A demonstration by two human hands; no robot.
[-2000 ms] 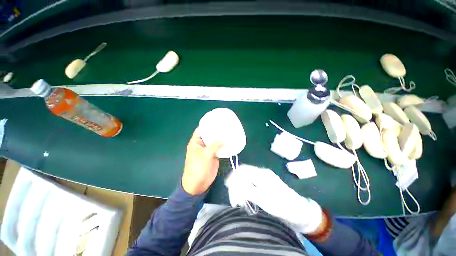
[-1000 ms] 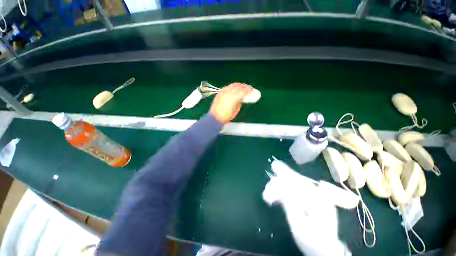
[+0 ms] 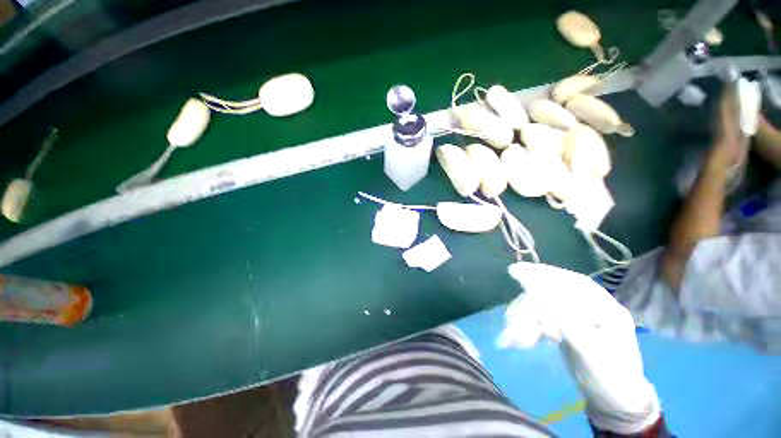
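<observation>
My right hand [image 3: 574,312], in a white glove, is over the bench's front edge. Crumpled white material shows at its fingers; I cannot tell cloth from glove. My left hand is out of the picture. A cream corded oval piece [image 3: 287,94] lies on the green belt, its cord loop reaching another corded piece [image 3: 189,123]. On the bench, a single corded piece [image 3: 468,217] lies beside two white wipe pads [image 3: 396,226] [image 3: 427,253]. A pile of corded pieces [image 3: 522,169] lies right of the dispenser bottle [image 3: 408,158].
A pale metal rail [image 3: 257,168] divides bench and belt. More pieces lie on the belt at far left [image 3: 15,198] and upper right [image 3: 578,29]. A drink bottle [image 3: 43,299] lies at the left edge. Another person's arm [image 3: 706,192] holds a pale piece at the right.
The view has turned to the right. My left hand has left the picture, and the oval piece it was touching lies on the belt. My right hand has moved from the single piece to the front edge.
</observation>
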